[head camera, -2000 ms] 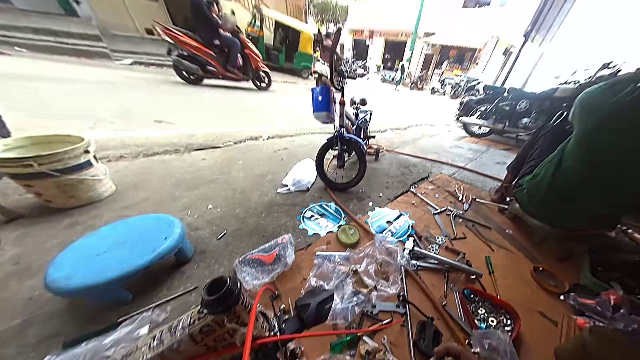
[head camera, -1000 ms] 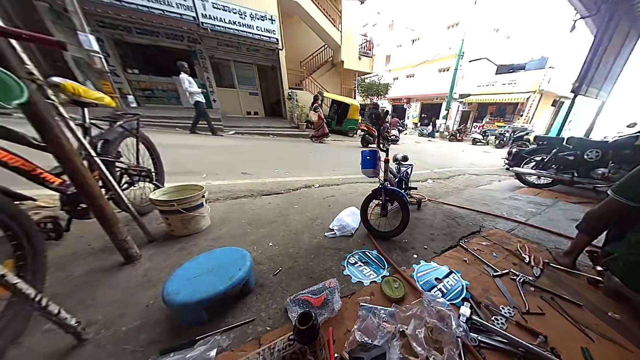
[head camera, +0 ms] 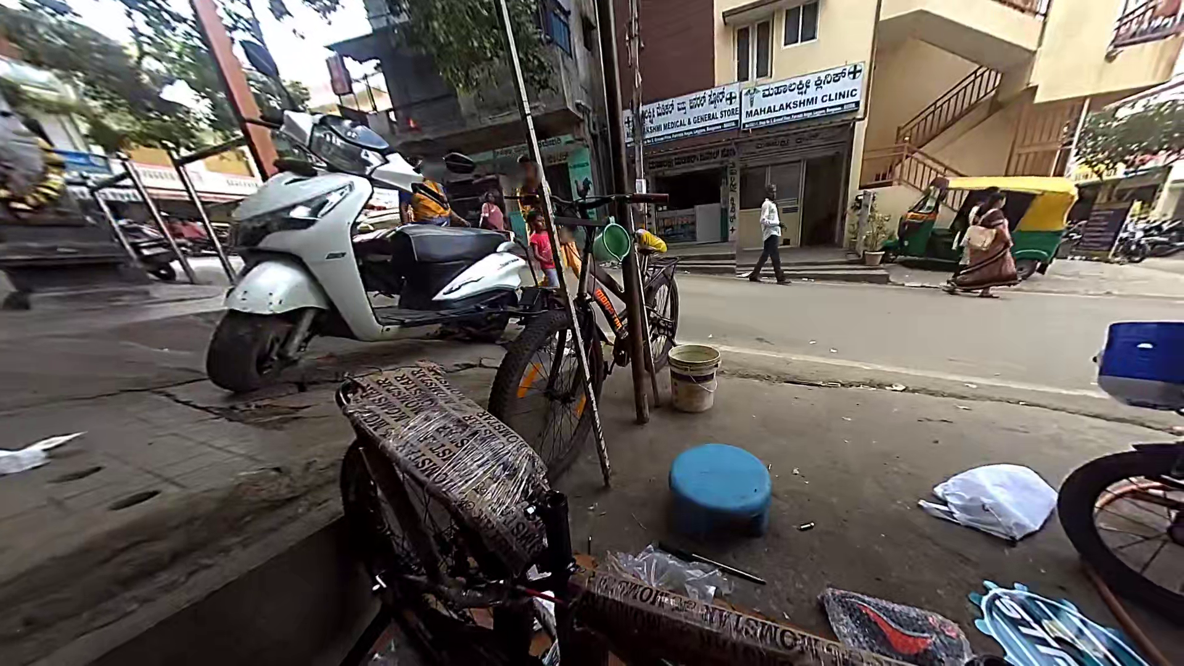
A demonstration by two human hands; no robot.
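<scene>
Neither of my hands shows in the head view. Low in the view stands a bicycle whose rear part (head camera: 449,453) is covered in printed brown wrapping and clear film, and whose frame tube (head camera: 712,622) has the same wrapping. Just beyond the tube, a clear plastic bag (head camera: 673,572) and a thin dark rod (head camera: 710,561) lie on the ground. A plastic-wrapped item with a red mark (head camera: 895,629) lies to the right, beside a blue and white printed piece (head camera: 1054,624). A blue plastic stool (head camera: 721,490) stands beyond the rod.
A white scooter (head camera: 370,250) is parked at the left. Another bicycle (head camera: 564,370) stands by a metal pole (head camera: 635,305), with a dirty bucket (head camera: 694,377) beside it. A white bag (head camera: 994,501) lies near a small bicycle's wheel (head camera: 1133,527). People and an auto rickshaw (head camera: 1031,208) are across the road.
The view has swung far to the left, bringing in the scooter and the wrapped bicycle's rear part. The loose tools at the right have left the view.
</scene>
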